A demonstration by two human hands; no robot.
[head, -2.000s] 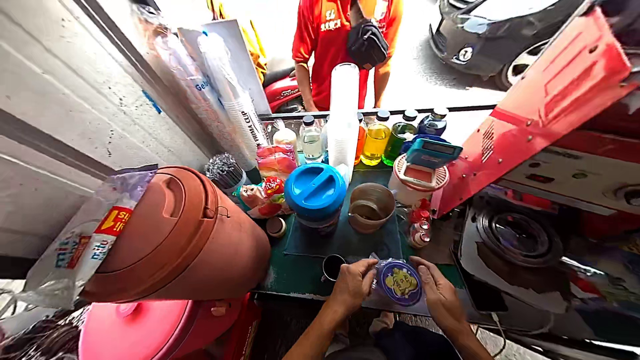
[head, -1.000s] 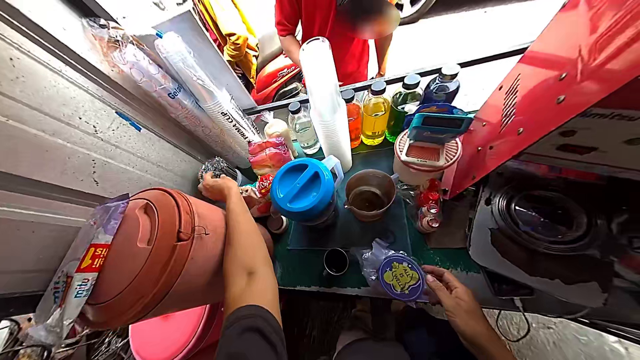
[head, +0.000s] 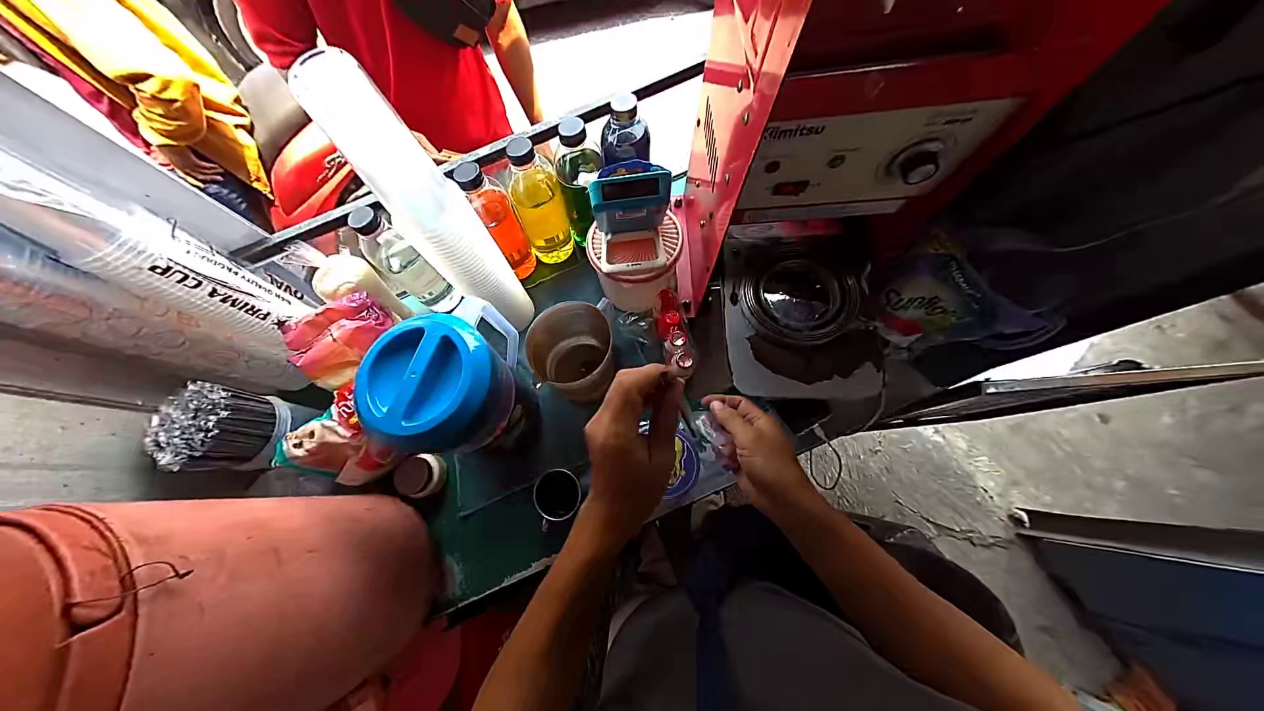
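Note:
My left hand (head: 632,444) is above the counter's front edge, thumb and fingers pinched together; a thin dark thing shows below its fingertips, too small to name surely. Just right of it, my right hand (head: 758,449) pinches crumpled clear plastic (head: 716,439). A round blue-and-yellow printed design (head: 683,466) on a plastic bag shows between and below the hands, partly covered by the left. Beyond the left hand are a brown translucent pitcher (head: 571,354) and small red-topped bottles (head: 673,331). A dark cup (head: 557,494) stands to its left.
A blue-lidded jug (head: 427,383), stacked white cups (head: 425,188) and bottles of coloured liquid (head: 541,202) stand beyond. Wrapped dark straws (head: 212,425) and a large orange-brown container (head: 267,592) are left, a red machine (head: 889,148) right. A person in red (head: 425,79) stands across the counter.
My left hand has left the straw holder, where it was one second ago, and is back beside my right hand. The view has turned to the right.

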